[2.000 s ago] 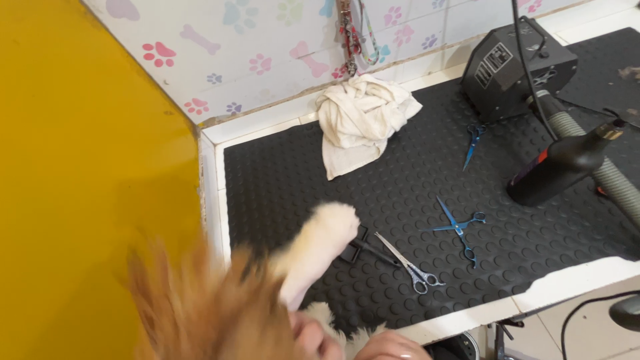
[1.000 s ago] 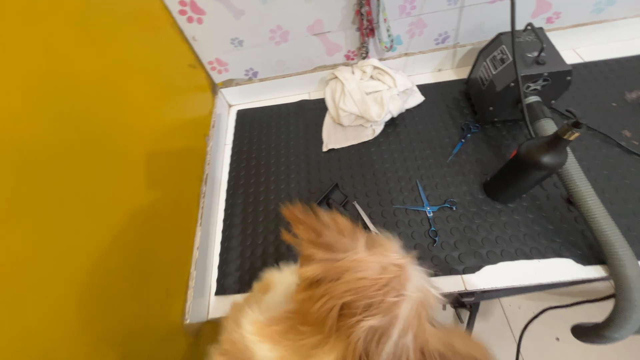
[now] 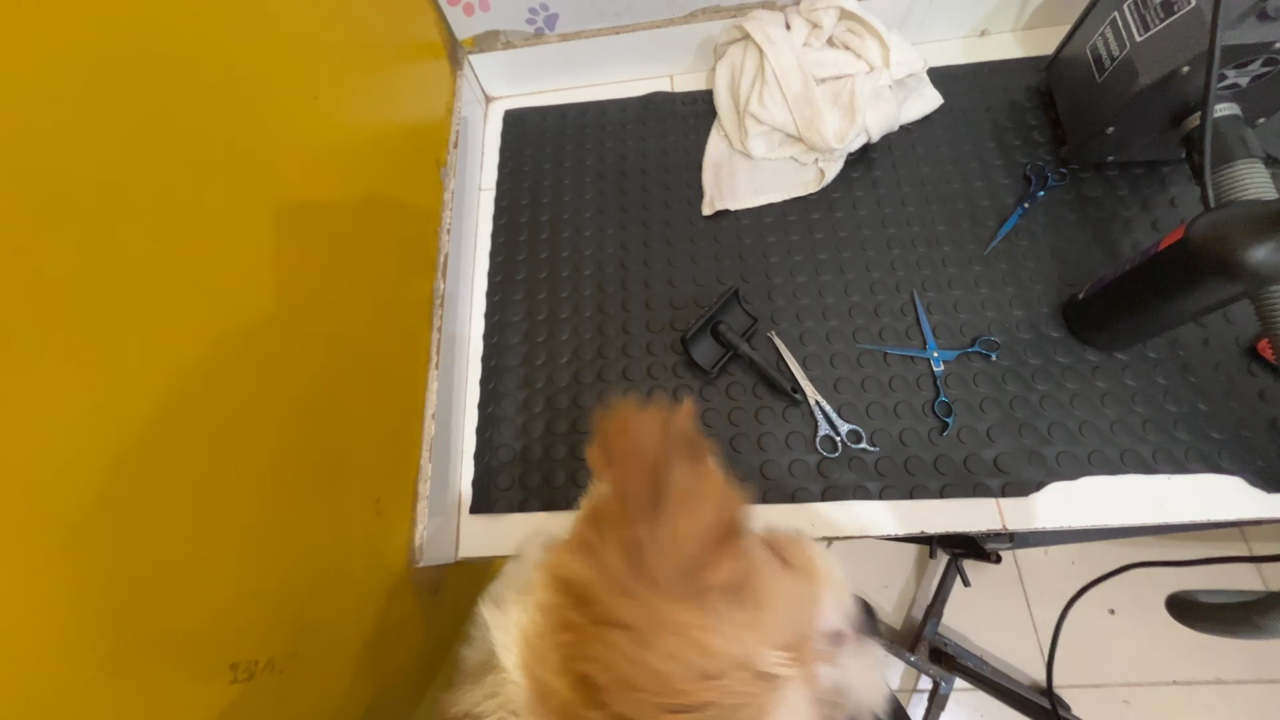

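Note:
Neither my left hand nor my right hand shows in the head view now. A dog with tan and white fur (image 3: 670, 570) fills the bottom middle, its head partly blurred, in front of the counter's near edge. Behind it on the black studded rubber mat (image 3: 600, 250) lies a black slicker brush (image 3: 722, 335). Just right of the brush are silver scissors (image 3: 815, 395) with patterned handles. Farther right, blue scissors (image 3: 935, 355) lie with blades spread. A second blue pair (image 3: 1022, 208), nearly closed, rests near the dryer.
A crumpled cream towel (image 3: 800, 100) lies at the mat's back edge. At right stand a black dryer (image 3: 1120, 90) with a grey ribbed hose (image 3: 1245, 165) and a dark bottle (image 3: 1170, 285). A yellow wall (image 3: 220, 300) borders the left; a metal stand (image 3: 940, 630) is below.
Two seconds ago a pale furry leg and parts of hands showed by the mat; they no longer show. The dog's head has moved down from over the mat, uncovering the brush and silver scissors.

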